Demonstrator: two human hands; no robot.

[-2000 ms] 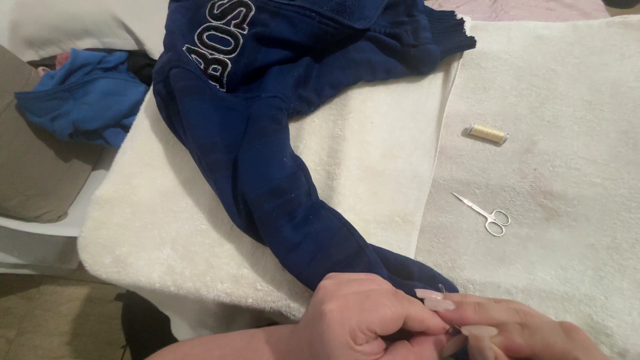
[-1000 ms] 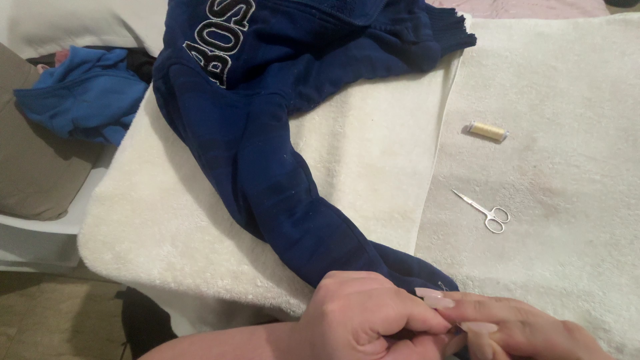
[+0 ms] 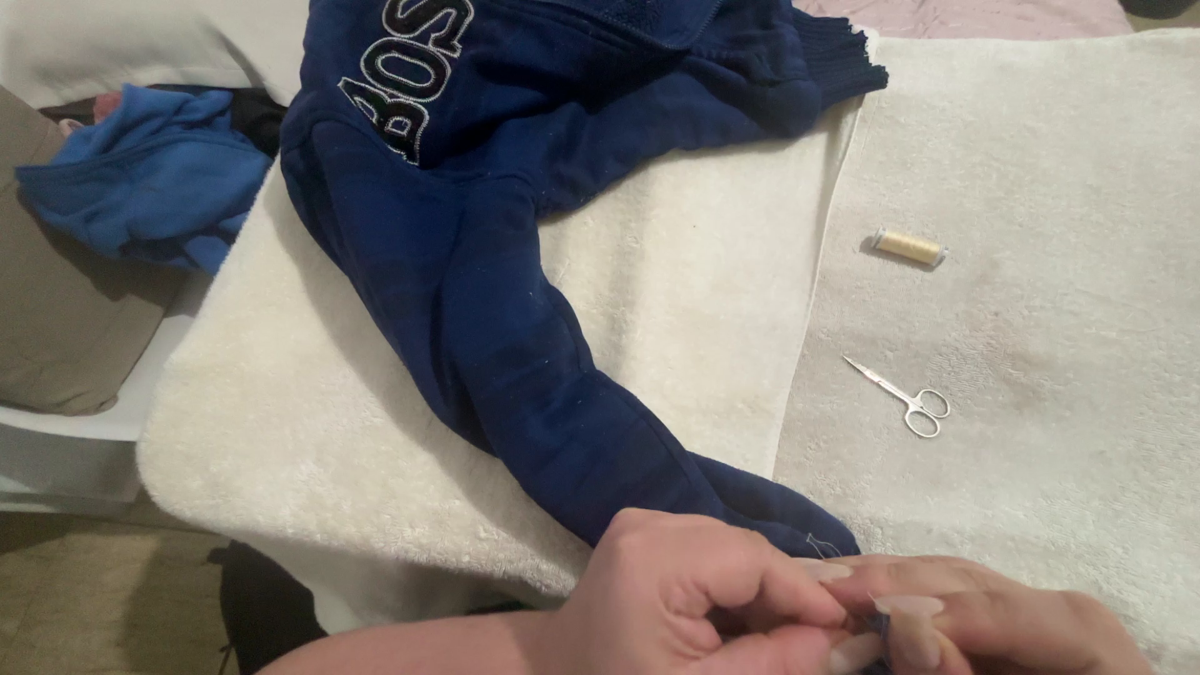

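Note:
A navy blue sweatshirt [image 3: 506,281] with outlined letters on it lies across a cream fleece cover, one sleeve running down to my hands. At the bottom, my left hand [image 3: 703,591] pinches the end of that sleeve. Against it, the fingers of my right hand [image 3: 994,609] close on the same fabric from the right. A pale loose thread [image 3: 823,546] stands up from the sleeve just above the fingertips. Whether a needle is between my fingers cannot be seen. Small metal scissors [image 3: 902,398] and a spool of pale yellow thread [image 3: 909,247] lie right of the sleeve.
The fleece cover [image 3: 281,412] has a rounded corner at the left. Beyond it are a bright blue garment [image 3: 155,178] and a grey-brown cushion [image 3: 66,300] on a white chair [image 3: 103,422]. Pink fabric [image 3: 1012,19] shows at the top right.

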